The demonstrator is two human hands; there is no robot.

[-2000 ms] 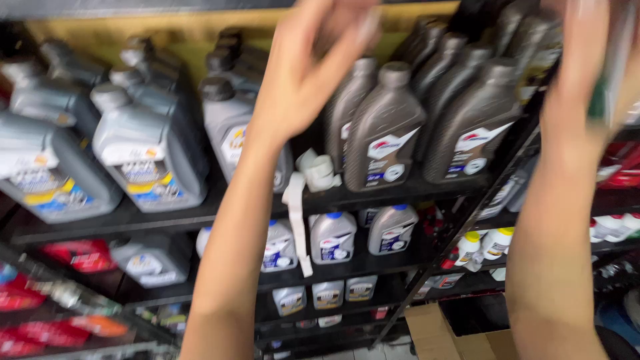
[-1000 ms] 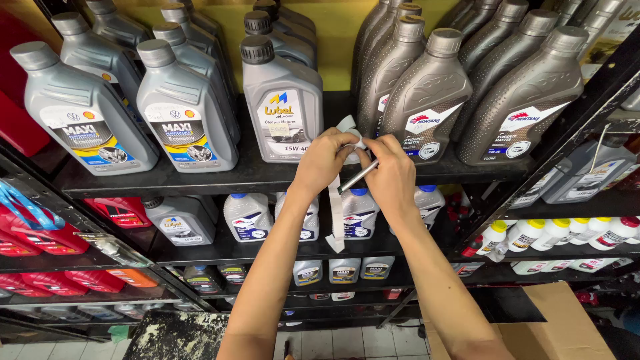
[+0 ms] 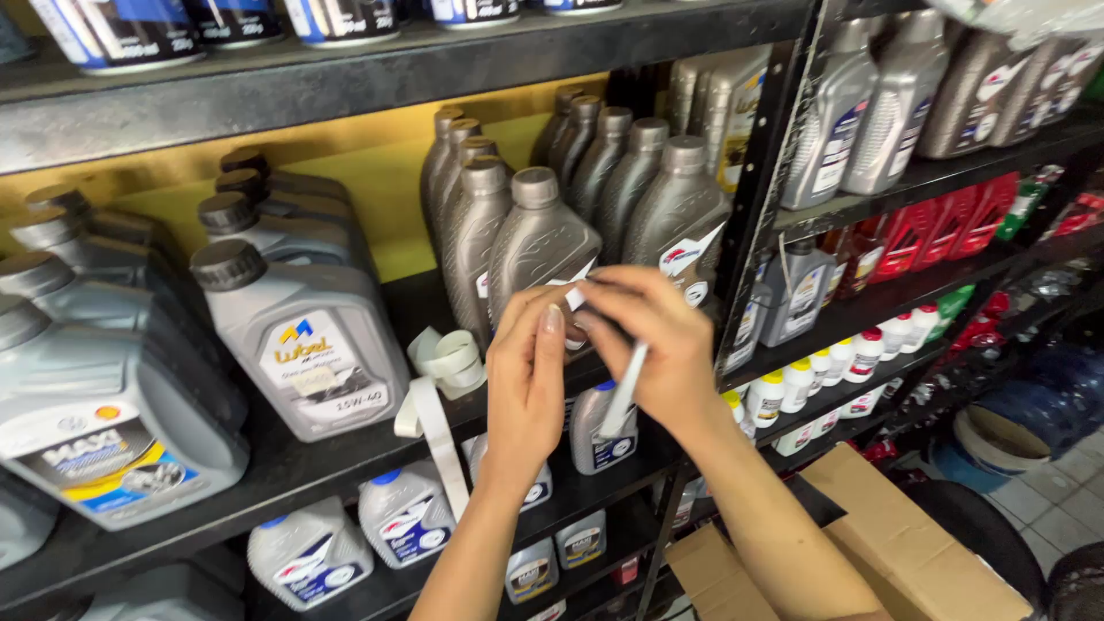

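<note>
My left hand (image 3: 530, 362) and my right hand (image 3: 651, 345) meet in front of a bronze-grey motor oil bottle (image 3: 539, 233). A small white sticker (image 3: 575, 297) is pinched between their fingertips. My right hand also holds a slim pale pen-like tool (image 3: 624, 392), pointing down out of the fist. Left of my left hand, a loose roll of white label strip (image 3: 457, 360) lies on the shelf edge, and its tail (image 3: 438, 440) hangs over the front. A grey Lubel oil bottle (image 3: 302, 332) stands to the left of the roll.
Black metal shelving (image 3: 259, 492) carries oil bottles on several levels. An upright post (image 3: 763, 190) stands right of my hands. Spray cans (image 3: 341, 21) line the shelf above. An open cardboard box (image 3: 914, 535) is at the lower right, with a bucket (image 3: 1000, 440) beyond it.
The label strip was at my hands one second ago; its roll now lies on the shelf. My hands have moved right, to the front of the bronze-grey bottles. The view has shifted closer and rightward.
</note>
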